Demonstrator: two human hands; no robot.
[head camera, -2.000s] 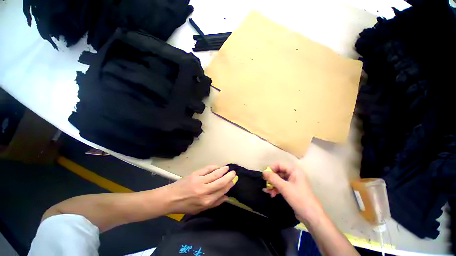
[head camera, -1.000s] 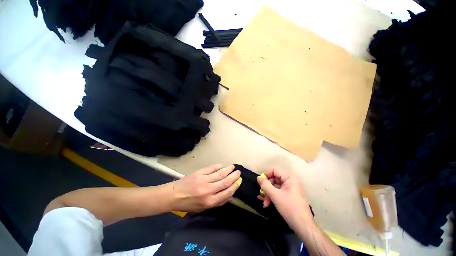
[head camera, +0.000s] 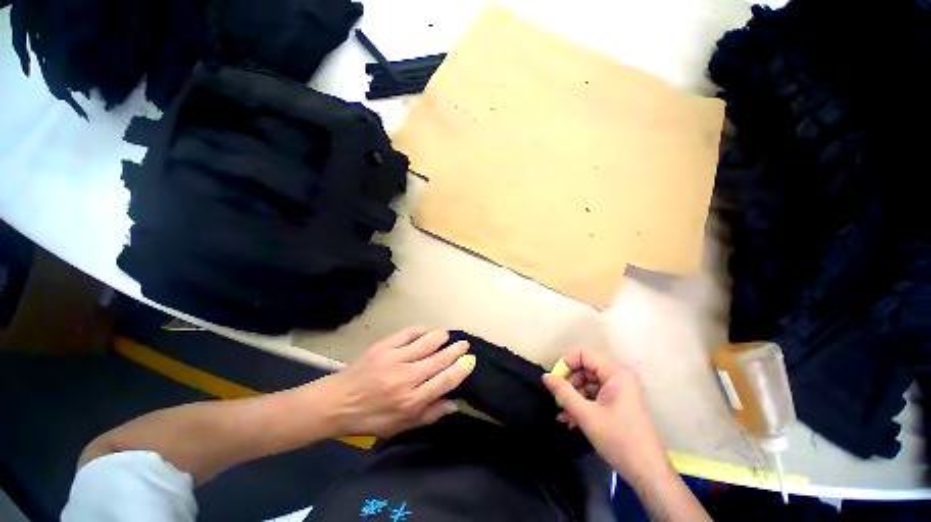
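Note:
A black fabric piece (head camera: 502, 383) lies at the table's front edge, close to my body. My left hand (head camera: 400, 383) holds its left end, with the fingers on top and a yellow finger cot on one fingertip. My right hand (head camera: 600, 400) pinches the piece at its right end between thumb and forefinger, with yellow on the fingertips. The lower side of the piece merges with my dark apron, so its edge there cannot be made out.
A kraft card sheet (head camera: 561, 153) lies ahead. A heap of black cut panels (head camera: 255, 204) is at the left, a larger black heap (head camera: 827, 204) at the right. A glue bottle (head camera: 755, 393) lies right of my right hand. Narrow black strips (head camera: 406, 76) lie behind.
My right hand moved left along the piece, then back right to its end. My left hand stays on the left end. The whole view has shifted a little.

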